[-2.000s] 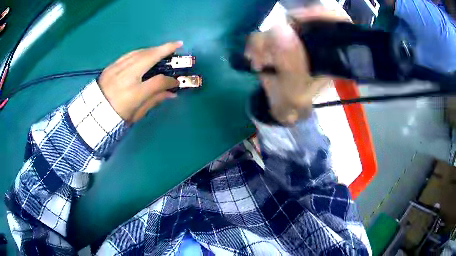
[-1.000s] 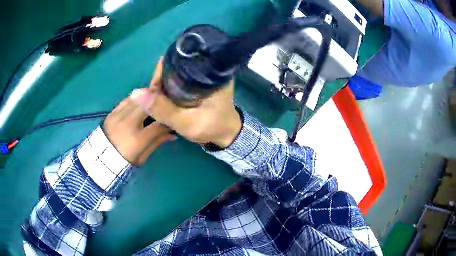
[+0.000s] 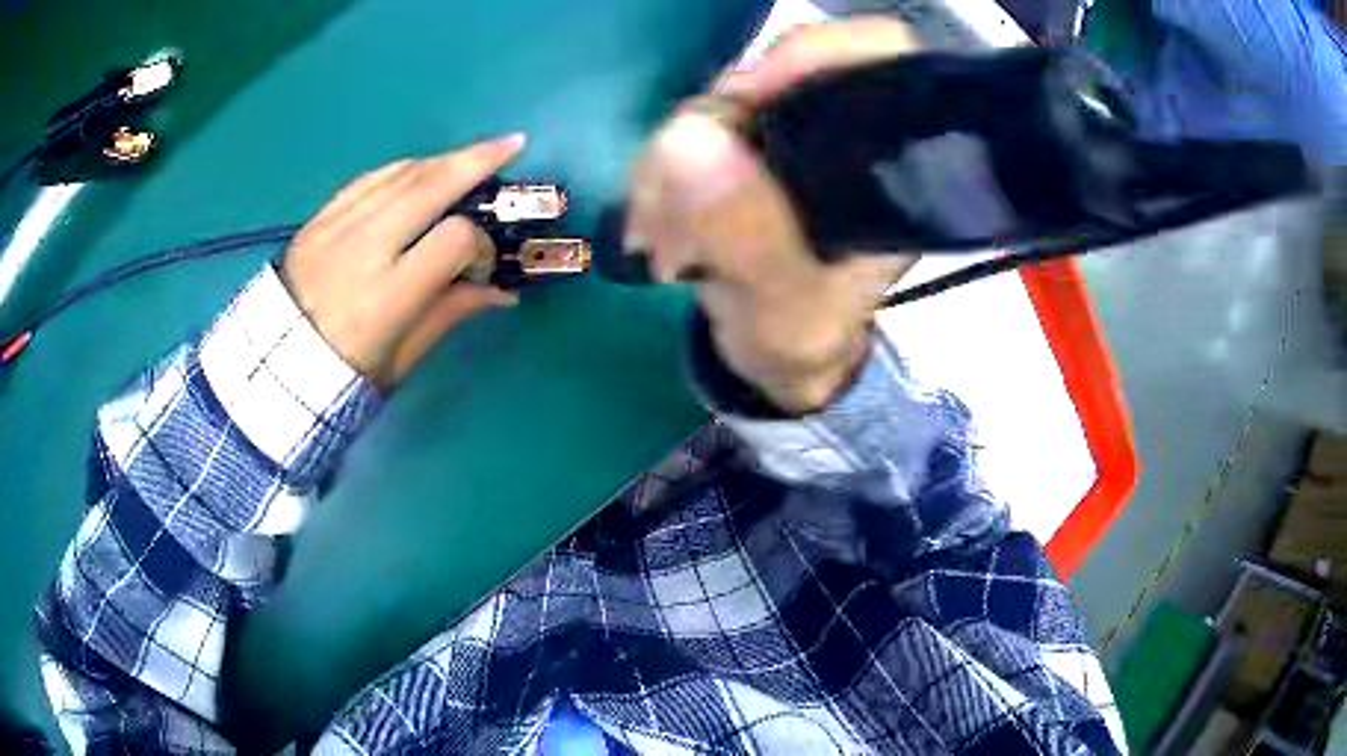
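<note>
My left hand [image 3: 392, 251] lies on the green bench and holds a pair of black connectors. Their copper contact plates [image 3: 553, 257] stick out to the right, side by side. A thin black lead [image 3: 177, 257] runs left from under the hand. My right hand [image 3: 761, 244], blurred, grips a thick black electric screwdriver [image 3: 931, 155] with a pale label. The driver is tilted nearly flat, its dark nose just right of the contact plates, apart from them. Its cord leaves the rear end at the right. Whether a screw is on the tip cannot be seen.
Another connector pair [image 3: 130, 145] with copper ends lies at the upper left. The white feeder [image 3: 783, 27] is mostly hidden behind my right hand and the driver. An orange-red rimmed tray [image 3: 1101, 399] is at the right. A person's blue sleeve [image 3: 1256, 74] shows upper right.
The driver was upright over the connectors a second ago; it has swung right and tilted flat with my right hand. The contact plates are uncovered. The other connector pair appears farther left.
</note>
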